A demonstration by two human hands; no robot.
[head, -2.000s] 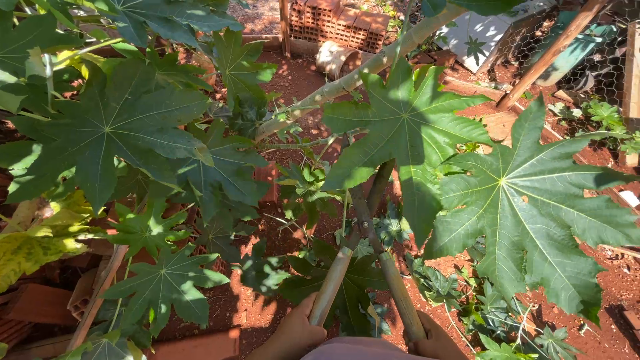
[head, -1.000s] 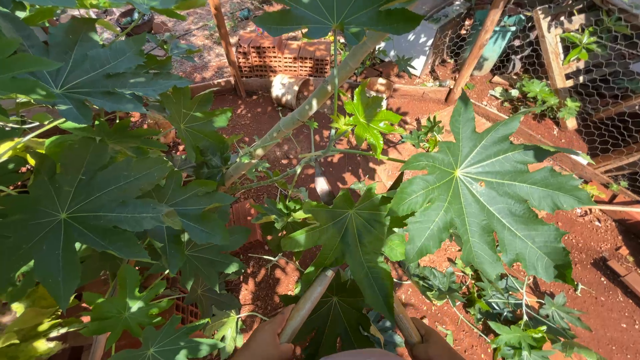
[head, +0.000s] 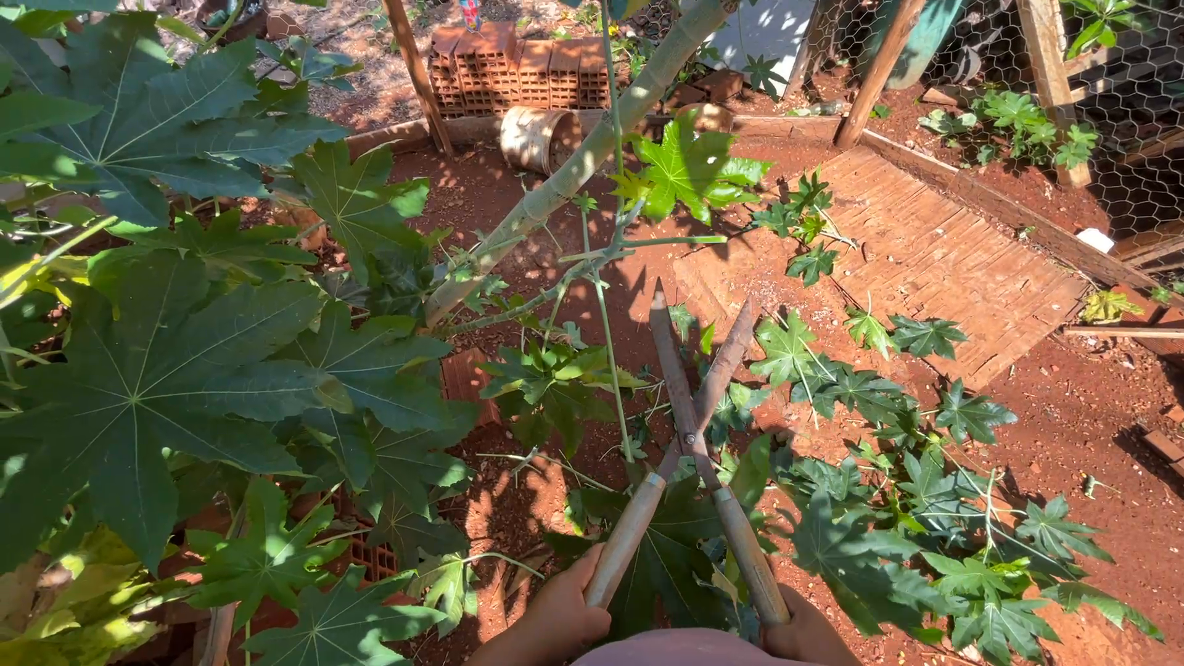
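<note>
Rusty hedge shears [head: 690, 435] with two wooden handles point away from me, their blades spread in a V. My left hand [head: 566, 606] grips the end of the left handle; my right hand [head: 803, 631] is closed round the end of the right one. Just beyond the blade tips, a green side branch [head: 592, 264] with a cut-looking stub runs off the thick pale stem [head: 555, 190] of a large-leaved plant. A thin green stem [head: 606, 342] hangs left of the blades, apart from them. A bright lobed leaf [head: 689, 171] stands above the tips.
Big lobed leaves [head: 134, 398] fill the left side. Leafy cuttings [head: 925, 499] lie on red soil at the right, near a wooden board [head: 962, 264]. Hollow bricks [head: 523, 69], a bucket [head: 539, 141], wooden posts [head: 879, 74] and wire mesh [head: 1142, 120] stand farther back.
The large leaf that spread at the right in both earlier frames is gone from there. The shears' blades, hidden by leaves before, now show in full, spread apart.
</note>
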